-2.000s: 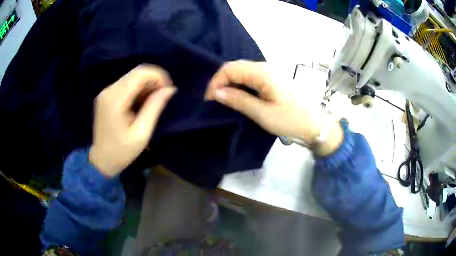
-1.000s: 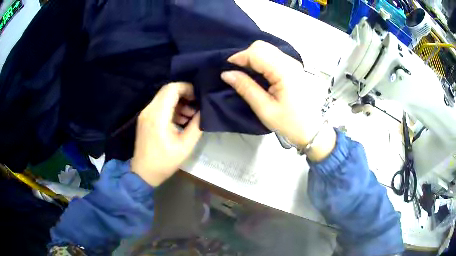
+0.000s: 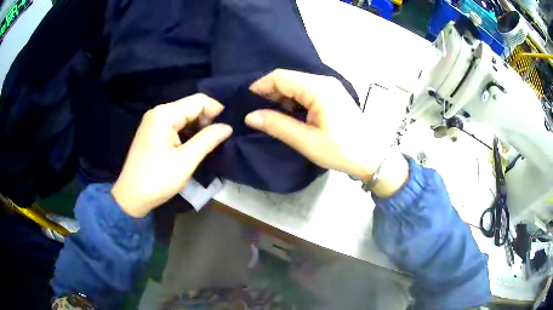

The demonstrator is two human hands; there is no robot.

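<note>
The dark navy garment (image 3: 261, 42) lies in a large heap over the left and middle of the white table. My left hand (image 3: 173, 148) is on the cloth, thumb and index finger close together with navy cloth around the tips. My right hand (image 3: 321, 124) is just to the right, thumb and fingers curved over a fold of the same cloth. Whether the fingertips pinch the cloth is hard to tell. A white label or interfacing piece (image 3: 202, 194) sticks out below the garment near the table edge, beside my left hand.
The white sewing machine (image 3: 479, 91) stands on the table (image 3: 364, 45) at the right. Black-handled shears (image 3: 497, 209) lie under its arm. A clear and dark crumpled heap (image 3: 533, 251) is at the far right. A blue bin (image 3: 445, 21) is at the back right.
My left hand has moved left, away from my right hand. The lower flap of cloth has spread out, and the white piece now shows at the table edge.
</note>
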